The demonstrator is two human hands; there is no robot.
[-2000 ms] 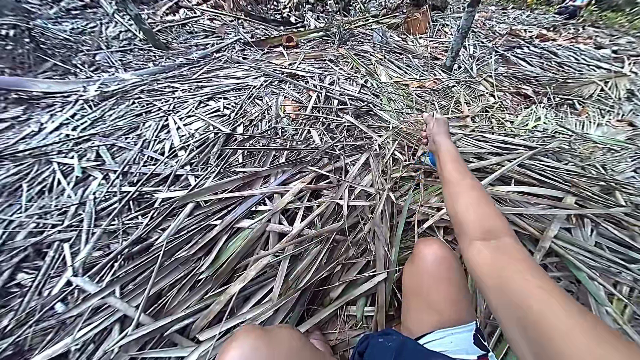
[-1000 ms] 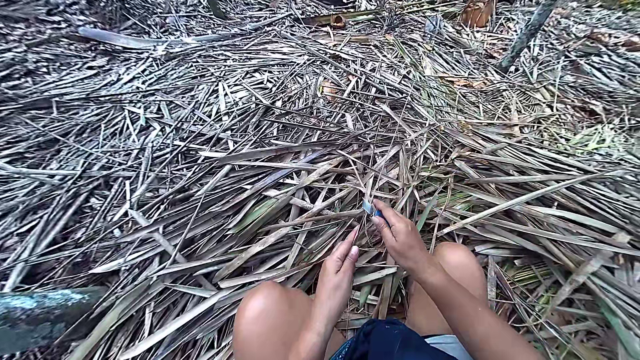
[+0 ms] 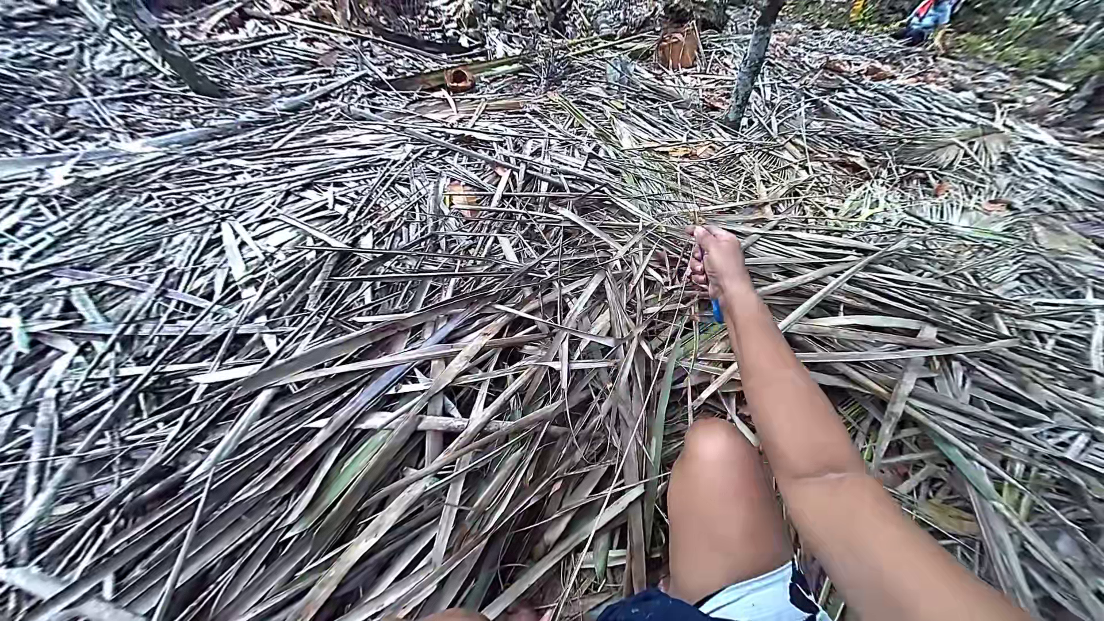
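My right hand [image 3: 718, 261], at the end of an outstretched arm, is closed around a small tool with a blue handle [image 3: 717, 310]; only the handle's blue end shows below the fist, and the kind of tool cannot be told. Thin dry strands run by the fingers. Beneath and around the hand lie long dry palm leaf strips [image 3: 517, 345], mostly grey-brown, a few green. At the bottom edge, a little skin shows beside the knee, too cut off to tell as my left hand.
Beyond the hand stands a thin tree trunk [image 3: 752, 65]. A cut hollow stem [image 3: 459, 79] and a brown husk-like piece [image 3: 678, 47] lie farther back. A pale branch [image 3: 207, 134] crosses the upper left. Part of a person [image 3: 931, 17] shows at the top right.
One second ago both hands were together before my knees, the right with the blue tool. Since then my right hand has reached forward, and my left has left the clear view.
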